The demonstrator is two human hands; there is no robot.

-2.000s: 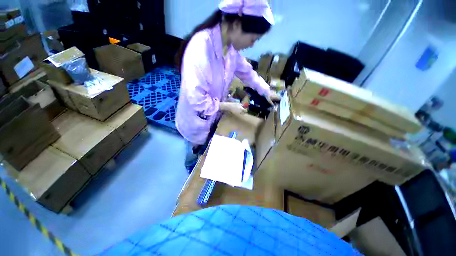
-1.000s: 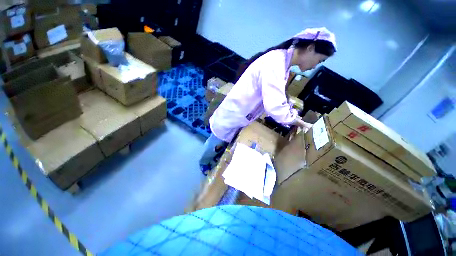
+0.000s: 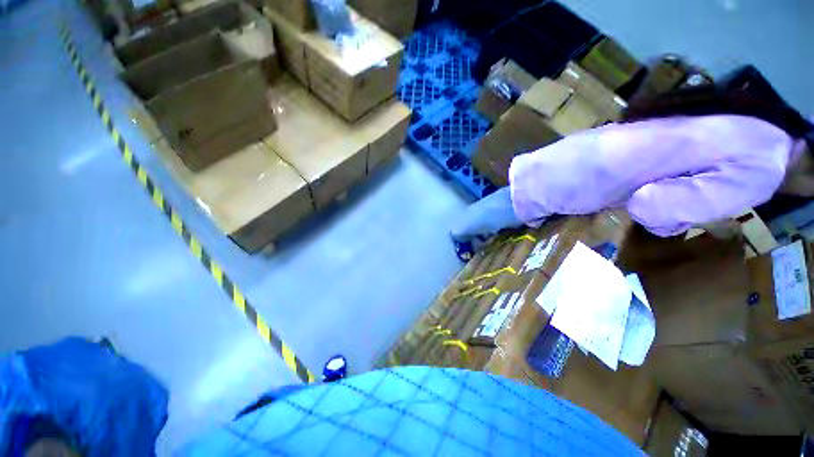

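Neither of my hands can be made out. White papers lie on a brown carton stack in front of me, over dark blue strips. White labels and yellow straps show on the stack's left side. A labelled carton stands at the right edge. Blue quilted cloth covers the bottom middle. A blue cloth or sleeve is at the bottom left, with a blurred dark patch at the frame's edge; I cannot tell what that is.
A person in pink leans over the far side of the stack. Blue pallets lie behind. Low cartons, one with raised flaps, stand at upper left. Yellow-black tape crosses the floor. A shoe shows near the stack.
The view has turned down and left, so the papers and stack sit farther right. The person in pink now leans lower, head toward the right edge. The blue cloth at bottom left has come into view.
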